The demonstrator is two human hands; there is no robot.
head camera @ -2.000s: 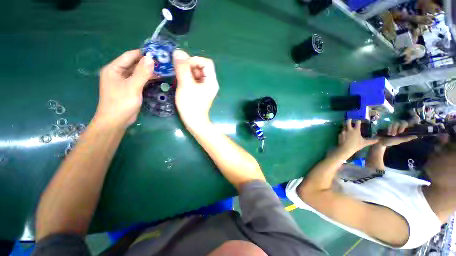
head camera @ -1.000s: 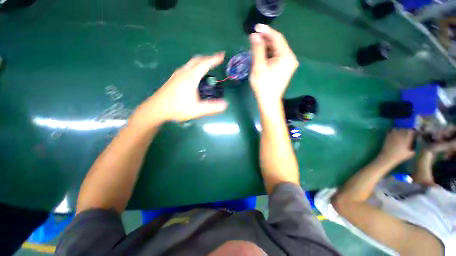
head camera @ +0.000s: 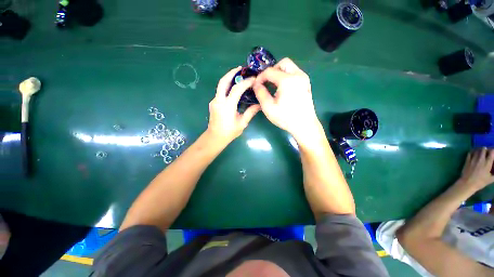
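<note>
My left hand (head camera: 230, 108) is closed around a black cylindrical housing (head camera: 247, 97) with a pale green spot at its mouth. My right hand (head camera: 287, 94) is at the housing's mouth with thumb and fingertips together; whether they pinch something is hidden. A round part with a blue and silver face (head camera: 260, 59) lies just beyond the hands, with thin red wires running toward the housing. Another black housing (head camera: 355, 124) lies to the right, its open end showing a green spot, with a small striped part (head camera: 347, 152) beside it.
Silver rings (head camera: 165, 142) lie loose at left, and a clear ring (head camera: 186, 76) lies beyond them. A cream-headed mallet (head camera: 25, 124) lies far left. More black housings (head camera: 339, 27) stand or lie at the back. A neighbour's hand (head camera: 479, 170) and a blue box (head camera: 483, 120) are far right.
The view has swung left, bringing the mallet into sight. My left hand has closed around the housing, and my right hand has come down from above the round part to the housing's mouth.
</note>
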